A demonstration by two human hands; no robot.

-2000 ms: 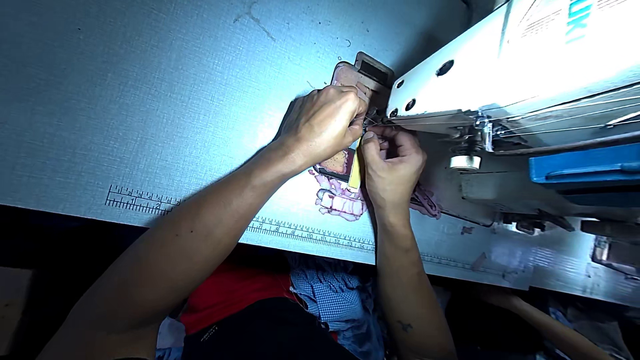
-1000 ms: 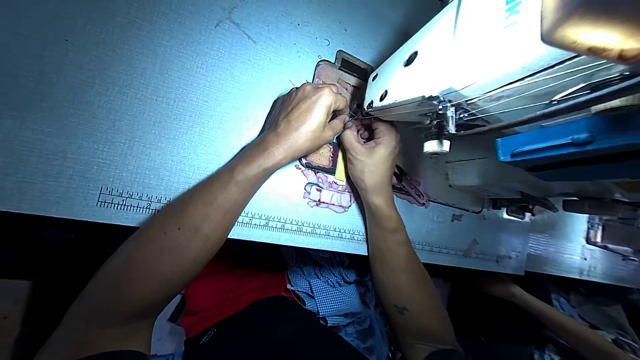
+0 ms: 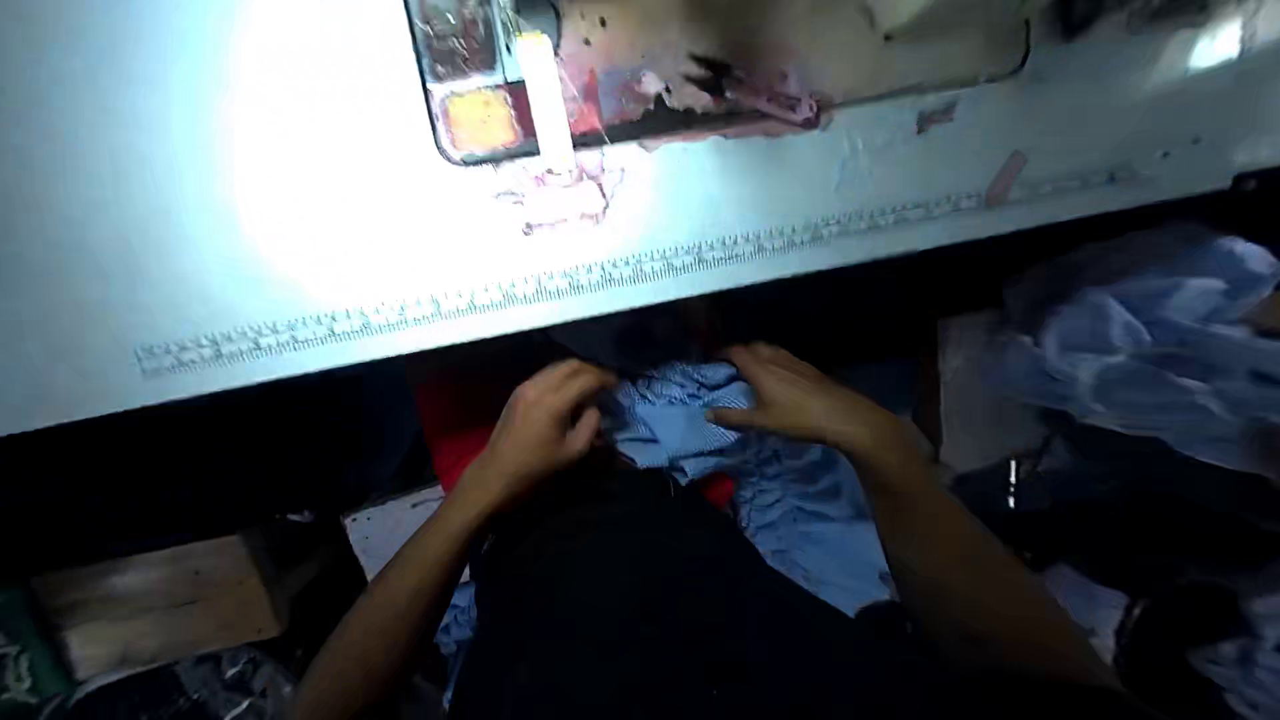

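A bundle of light blue patterned fabric [image 3: 675, 425] lies on my lap, below the front edge of the sewing table. My left hand [image 3: 550, 415] is at its left side with curled fingers; blur hides whether it grips the cloth. On the other side my right hand [image 3: 790, 395] has its thumb on top of the fabric and its fingers at the far edge, pinching it. More of the blue cloth [image 3: 810, 510] hangs down below my right hand.
The sewing table [image 3: 330, 230] has a printed ruler scale [image 3: 600, 272] along its front edge. On the machine bed [image 3: 620, 90] lies a pair of thread snips [image 3: 760, 95]. Pale blue cloth [image 3: 1150, 340] is heaped at the right. A wooden board [image 3: 160, 600] sits low at the left.
Both hands have left the sewing machine's needle area and moved down to the blue fabric on my lap. The view has tilted down strongly.
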